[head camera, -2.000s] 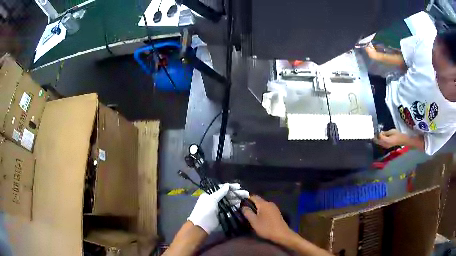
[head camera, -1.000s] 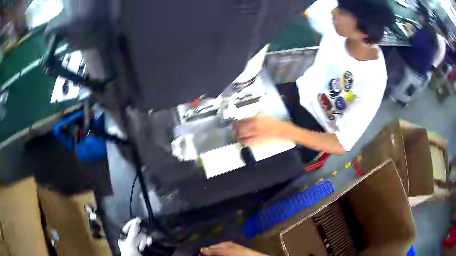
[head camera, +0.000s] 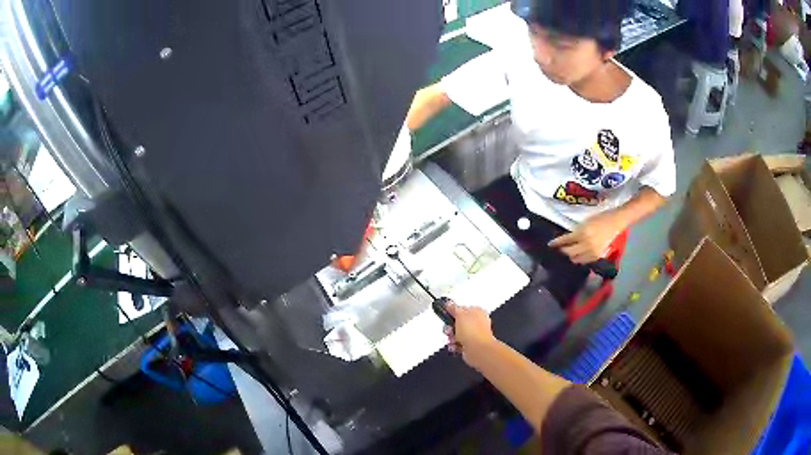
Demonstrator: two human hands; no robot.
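My right hand [head camera: 469, 327], bare, reaches over the machine table and holds the black handle end of a rod assembly [head camera: 416, 281]. The thin shaft points up and left over the silver fixture [head camera: 462, 233], with the small round head near the metal blocks. I cannot tell whether the rod touches the fixture. The white ribbed pad [head camera: 413, 345] lies along the fixture's front edge, below the hand. My left hand is out of the picture, and the bunch of rods is not in view.
The dark machine housing [head camera: 240, 133] fills the upper left. A crumpled white cloth [head camera: 349, 339] lies left of the pad. A seated person is across the table, one hand near another rod. An open carton [head camera: 711, 347] with rods stands lower right, beside a blue crate [head camera: 600, 345].
The view has swung right and closer to the fixture. My right hand has reached forward onto a rod's handle. My left hand has left the picture. The other person's hand has withdrawn from the fixture.
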